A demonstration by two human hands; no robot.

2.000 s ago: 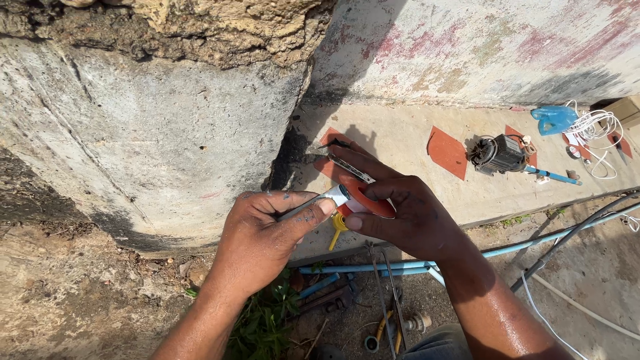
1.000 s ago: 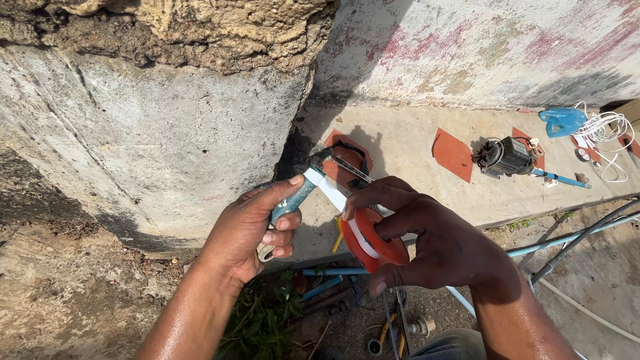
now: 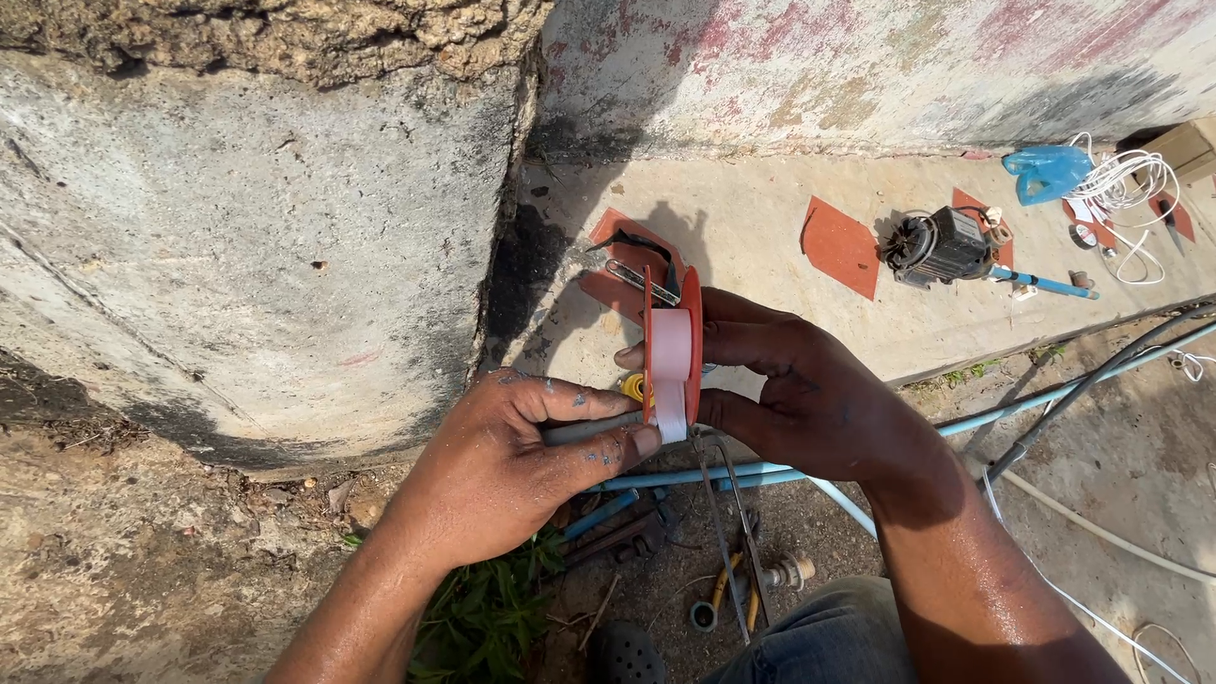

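My right hand (image 3: pixel 798 380) grips an orange-red spool of white thread seal tape (image 3: pixel 672 347) by its flanges, the fingers around its right side. A strip of the tape hangs from the spool's lower edge. My left hand (image 3: pixel 532 456) pinches a grey-blue pipe piece (image 3: pixel 589 427) between thumb and fingers, its end close to the tape strip. Most of that piece is hidden by the fingers. Behind the spool, a metal-handled tool (image 3: pixel 642 281) and a black strip (image 3: pixel 651 245) lie over an orange tile (image 3: pixel 622 228). A bit of yellow shows beside the spool.
A concrete block wall (image 3: pixel 285 237) stands close at left. On the ledge are an electric motor pump (image 3: pixel 940 245), a blue plastic bag (image 3: pixel 1048 171) and coiled white cable (image 3: pixel 1126 180). Blue pipes (image 3: pixel 1054 385), a pipe wrench (image 3: pixel 622 541) and a hacksaw frame (image 3: pixel 731 532) lie below.
The spool has turned from a tilted view to edge-on, and my hands have come together. The tape stretch between them has become shorter. The pipe piece, upright a second ago, now lies nearly level.
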